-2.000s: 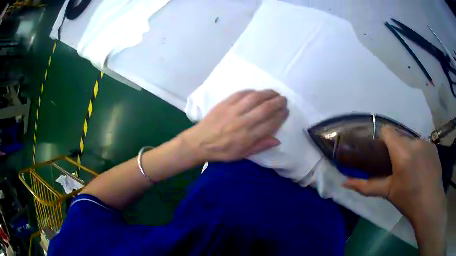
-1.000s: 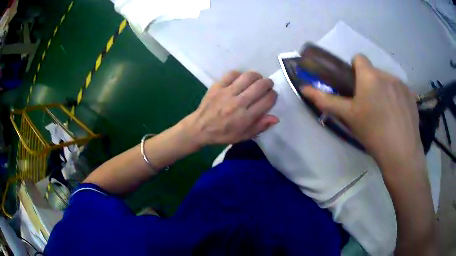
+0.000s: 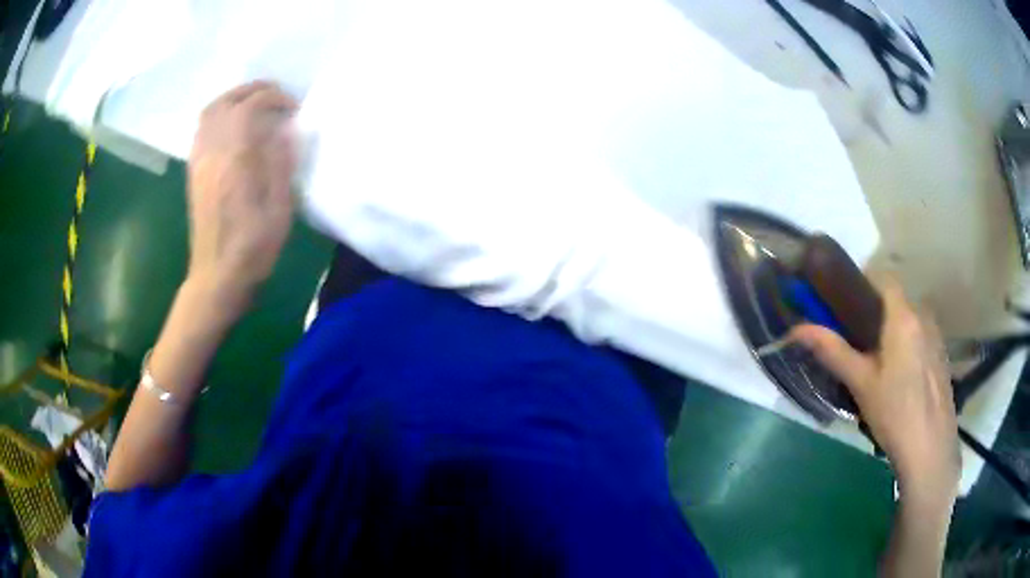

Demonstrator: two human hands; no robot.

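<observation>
A white garment piece [image 3: 542, 147] lies spread over the table and bunches in folds along the front edge by my body. My right hand [image 3: 898, 378] holds the steam iron [image 3: 791, 305] by its brown handle at the right side of the cloth, near the table's front edge. The iron's pointed tip faces away from me. My left hand [image 3: 243, 181] is at the left edge of the cloth, slightly blurred. Its fingertips meet the cloth's edge, and whether they pinch it cannot be told.
Black shears [image 3: 898, 73] and a thin dark stick [image 3: 809, 43] lie at the far right. A metal plate [image 3: 1018, 169] is at the right edge. More white cloth [image 3: 130, 57] lies at the far left. A yellow wire cart [image 3: 34, 480] stands on the green floor. The iron's cord trails right.
My left hand has moved left, to the cloth's left edge. My right hand has brought the iron back towards the right front. The cloth now lies spread wider, and the view has shifted.
</observation>
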